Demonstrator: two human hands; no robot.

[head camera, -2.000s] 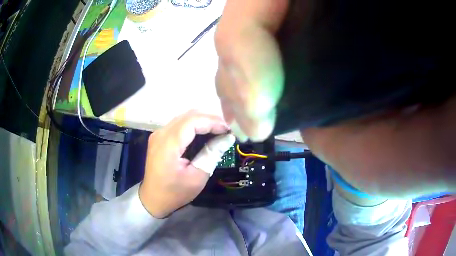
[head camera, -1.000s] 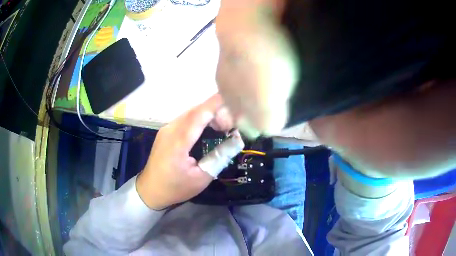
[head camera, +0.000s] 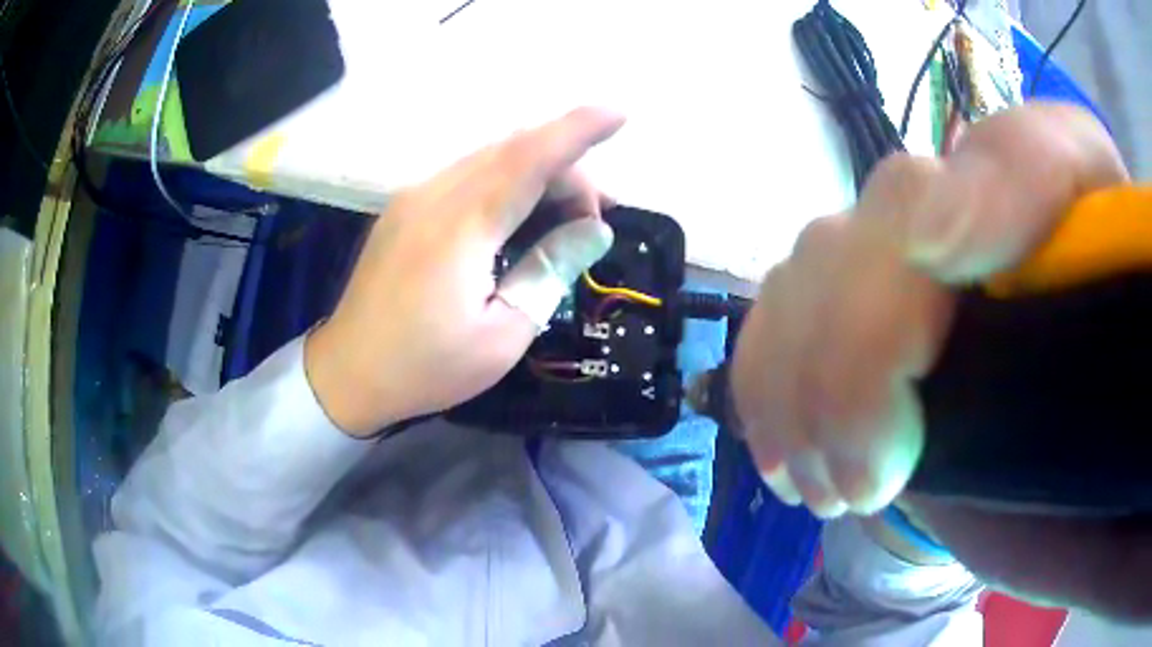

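Observation:
The black square housing base point(head camera: 651, 411) lies open side up on the wearer's lap. It shows part of a green circuit board, a yellow lead wire point(head camera: 619, 290), silvery terminals and bright dots. My left hand point(head camera: 430, 284), with white tape on the thumb, lies over the housing's left part and holds it; the index finger points out past the far edge. My right hand point(head camera: 872, 329) is closed around the electric screwdriver point(head camera: 1049, 405), black with an orange band, right of the housing. Its nose points left, low beside the housing's right edge. The bit tip is not clear.
A flat black plate point(head camera: 259, 70) lies at the bench's left. A coiled black cable point(head camera: 846, 89) lies at the back right, near wires and small items. A black cord point(head camera: 714, 306) leaves the housing's right side. The white bench edge point(head camera: 316, 181) runs beyond the lap.
My right hand and the screwdriver have moved right and down, away from my left hand, uncovering more housing and the coiled cable. The view has shifted, so the housing and plate appear higher.

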